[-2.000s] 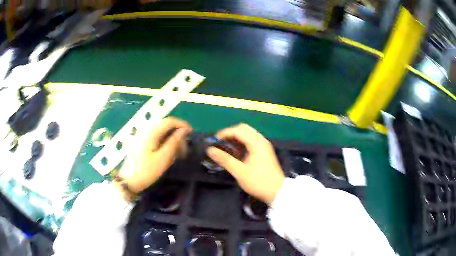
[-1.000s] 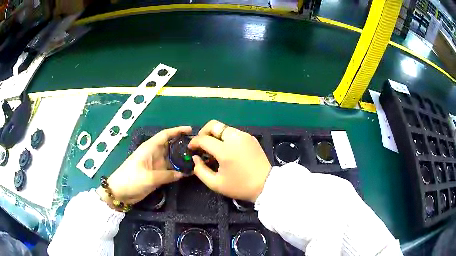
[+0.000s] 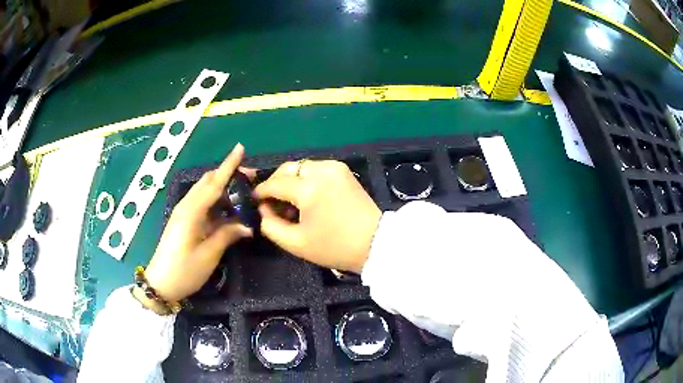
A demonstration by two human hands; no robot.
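A round black unit (image 3: 241,200) is held above the foam tray (image 3: 241,318), tilted so that it shows nearly edge-on. My left hand (image 3: 196,228) grips its rim between thumb and fingers. My right hand (image 3: 318,213) has its thumb and fingertips at the unit's right side, partly hiding it. Whether the right fingertips pinch anything small cannot be told. Glossy round units such as this one (image 3: 363,334) sit in the tray pockets. The pocket area under my hands is partly hidden.
A white strip with round holes (image 3: 162,154) lies at left, a white ring (image 3: 105,205) beside it. Dark discs (image 3: 28,252) lie on a white mat (image 3: 66,217). A white slip (image 3: 502,166) is on the tray edge. A second filled tray (image 3: 599,127) and yellow post (image 3: 517,52) are at right.
My hands came together around the unit, which then turned from face-on to nearly edge-on. The view has shifted, so the bench things appear higher and further left.
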